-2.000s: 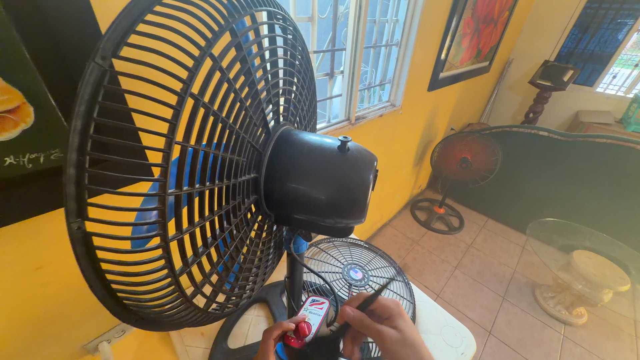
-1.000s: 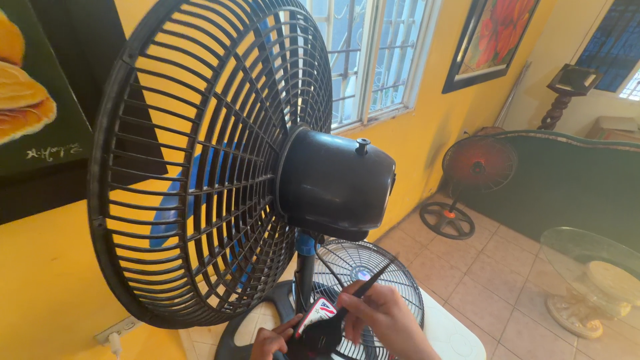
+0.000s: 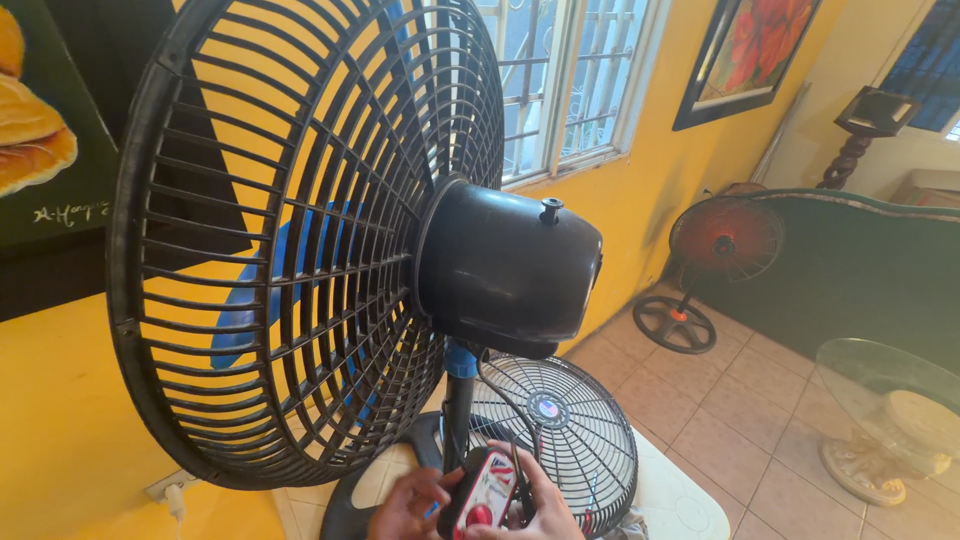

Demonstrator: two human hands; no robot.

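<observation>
A black pedestal fan with blue blades (image 3: 277, 277) fills the left and middle of the head view, its motor housing (image 3: 510, 262) above my hands. Between the hands is the fan's control box (image 3: 484, 495), with a white faceplate, red trim and a red knob, beside the pole (image 3: 457, 405). My right hand (image 3: 536, 502) grips the box from the right, thumb near the knob. A thin dark item stands up by its fingers; what it is, I cannot tell. My left hand (image 3: 412, 502) is at the box's left side, fingers bent, partly blurred.
A detached round fan guard (image 3: 630, 442) lies on a white table (image 3: 697, 502) behind my hands. A second pedestal fan (image 3: 724, 247) stands on the tiled floor. At the right is a glass-topped table (image 3: 885, 375). A plug sits in the wall outlet (image 3: 169, 487) at lower left.
The long dark pointed tool raised in my right hand earlier no longer stands out above it. My right hand has come down to the control box, which is now turned more upright.
</observation>
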